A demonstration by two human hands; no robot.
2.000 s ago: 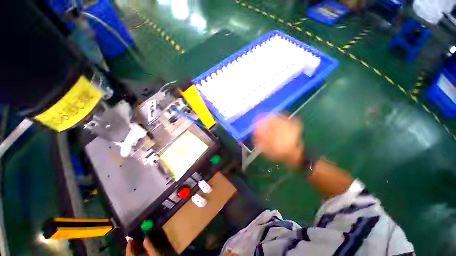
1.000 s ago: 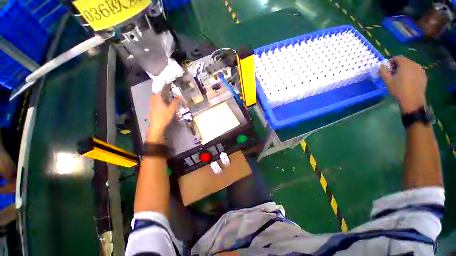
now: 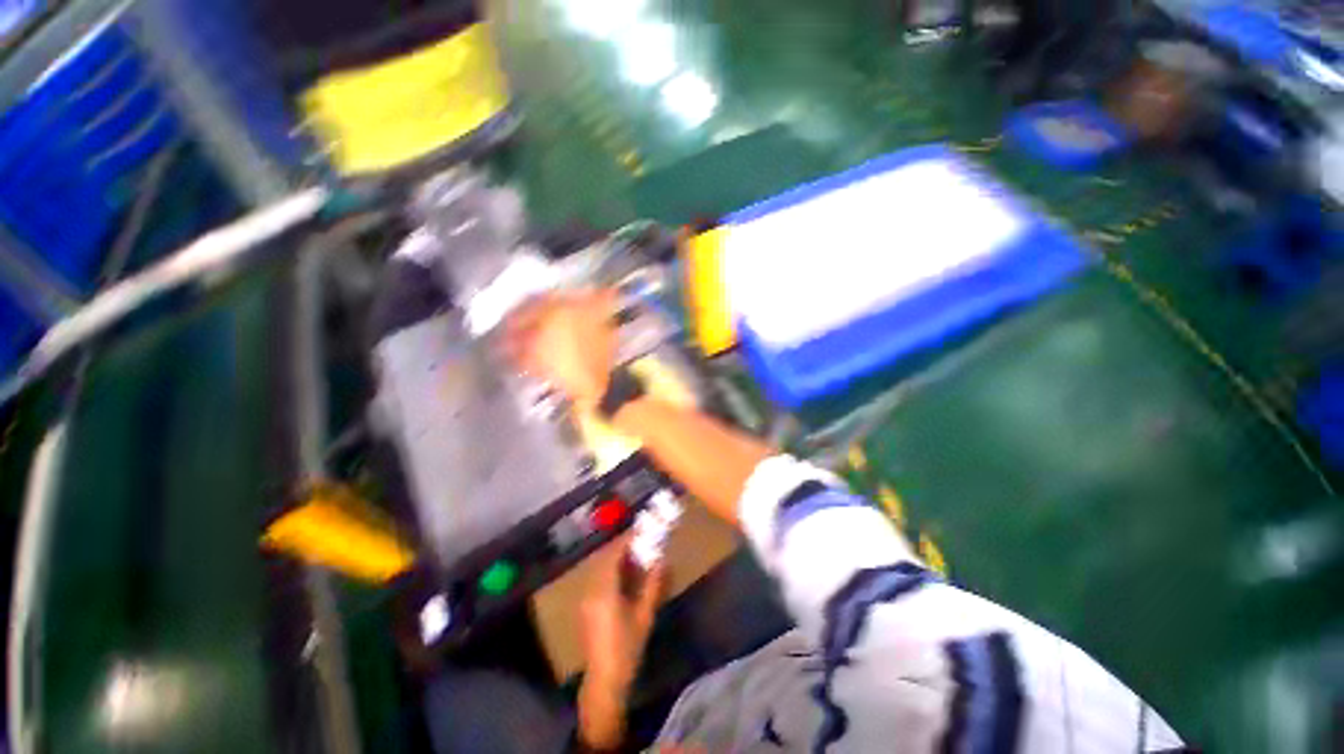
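Observation:
The frame is blurred. My right hand (image 3: 568,342) reaches across the machine bed to the fixture area below the welding head (image 3: 469,228), beside the white wrap (image 3: 512,289). Its fingers and the fixture are smeared, so a hold cannot be told. My left hand (image 3: 613,597) is over the cardboard pad (image 3: 696,551), with its fingertips at the white plastic parts (image 3: 656,527). Whether it grips them or only touches them cannot be told.
The blue tray (image 3: 921,327) with white parts stands right of the bed. Yellow sensor bars stand at the bed's right (image 3: 711,290) and left (image 3: 339,536). The front panel shows a red button (image 3: 609,513) and a green button (image 3: 500,576). A green conveyor (image 3: 162,486) runs at left.
My right hand has moved from the blue tray's right edge to the fixture area. My left hand has moved from the fixture down to the parts on the cardboard. The view has shifted.

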